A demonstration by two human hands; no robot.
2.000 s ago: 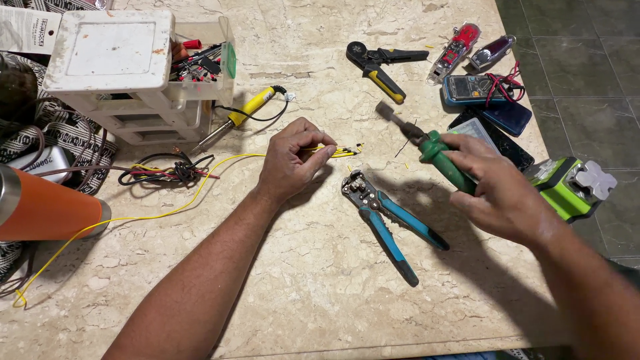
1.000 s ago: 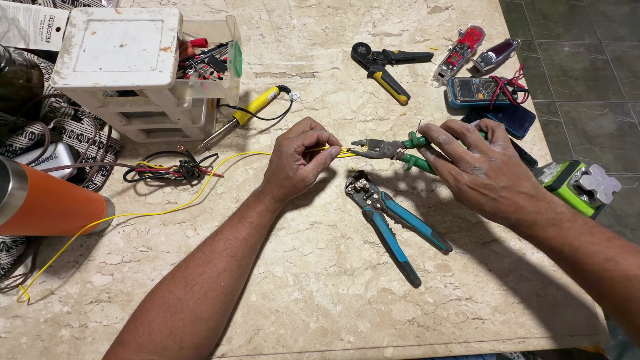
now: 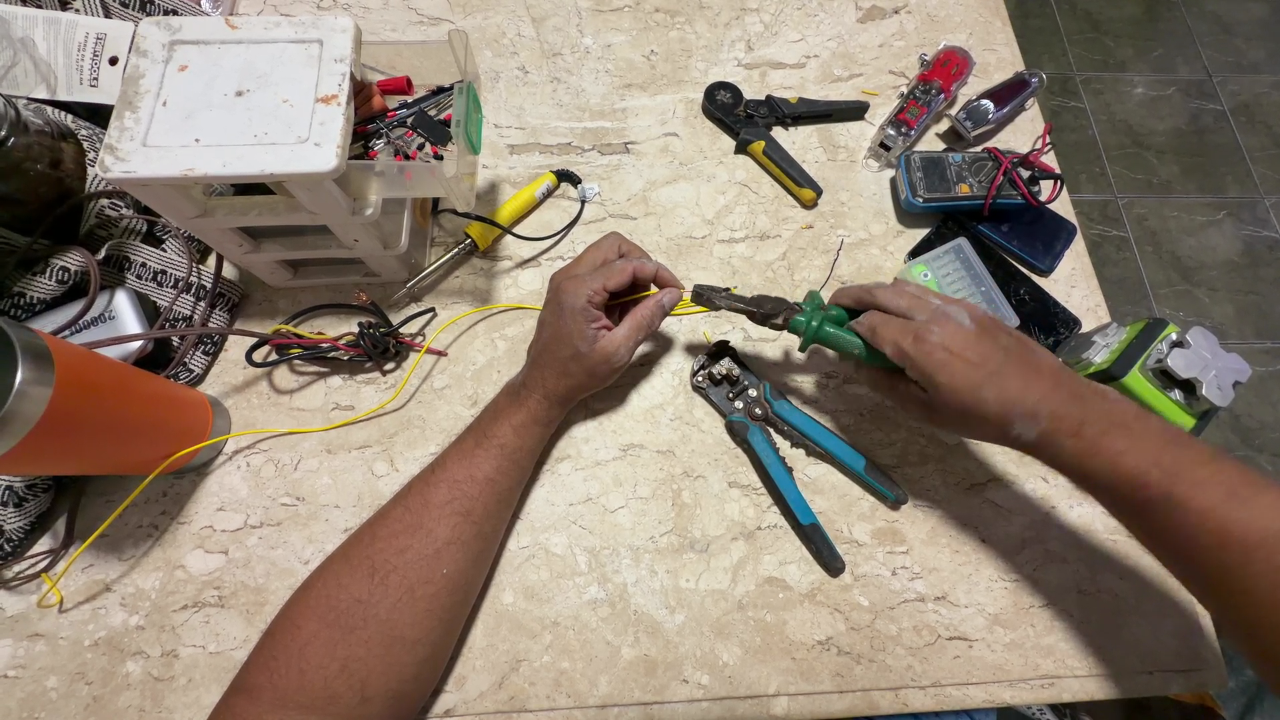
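My left hand (image 3: pixel 602 318) pinches a thin yellow wire (image 3: pixel 490 308) between thumb and forefinger at the middle of the stone tabletop. The wire trails left past the orange tumbler. In my right hand (image 3: pixel 940 350) are green-handled combination pliers (image 3: pixel 765 308), their jaws at the wire end beside my left fingertips; whether they grip it is too small to tell. More yellow wire lies just under the jaws. A blue and black wire stripper (image 3: pixel 790 440) rests below them. A black and yellow crimping tool (image 3: pixel 765 140) lies farther back.
White plastic drawers (image 3: pixel 230 100) stand at the back left, near a yellow soldering iron (image 3: pixel 515 212), a bundle of black cable (image 3: pixel 370 340) and the orange tumbler (image 3: pixel 120 400). At right lie a multimeter (image 3: pixel 950 180), a clear case (image 3: pixel 960 280) and a green device (image 3: pixel 1150 370).
Two seconds ago the pliers were raised, apart from my left hand; a second ago their jaws had come to the wire end. Since then my right hand has closed more around the handles.
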